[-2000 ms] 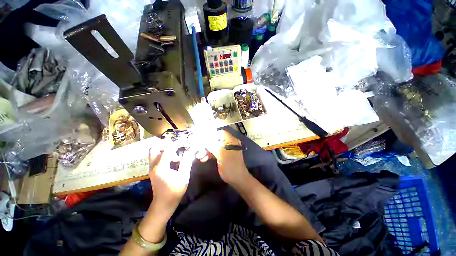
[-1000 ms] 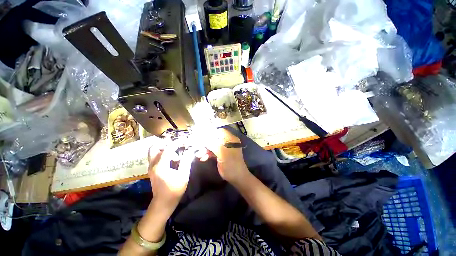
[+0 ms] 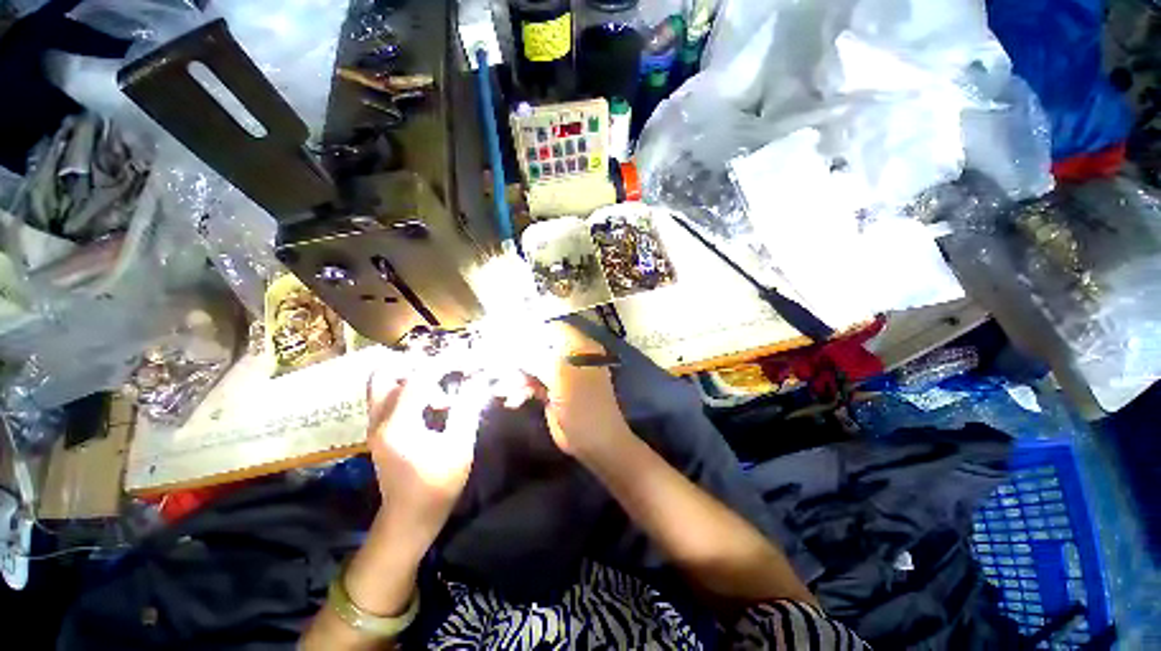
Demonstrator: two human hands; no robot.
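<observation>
The dark press machine (image 3: 382, 242) stands on the pale table, its slotted arm sticking out to the left. My left hand (image 3: 427, 432) and my right hand (image 3: 583, 394) are raised close together below the machine's front. The white lamp glare (image 3: 509, 299) washes out the fingertips and the setting point. Dark patches show between the fingers, too overexposed to identify. A thin dark tool (image 3: 592, 360) shows at my right hand. Dark cloth (image 3: 509, 509) lies over the lap below the hands. What each hand grips cannot be made out.
A two-part parts tray (image 3: 598, 254) is right of the machine, a cream parts tray (image 3: 299, 324) left. A long screwdriver (image 3: 751, 280) lies beside white sheets (image 3: 840, 242). A control box (image 3: 560, 143) and black bottle (image 3: 548, 51) stand behind. A blue crate (image 3: 1047, 547) is at lower right.
The machine and table items sit slightly further left and higher in the picture, as the view has shifted a little. The hands have barely moved.
</observation>
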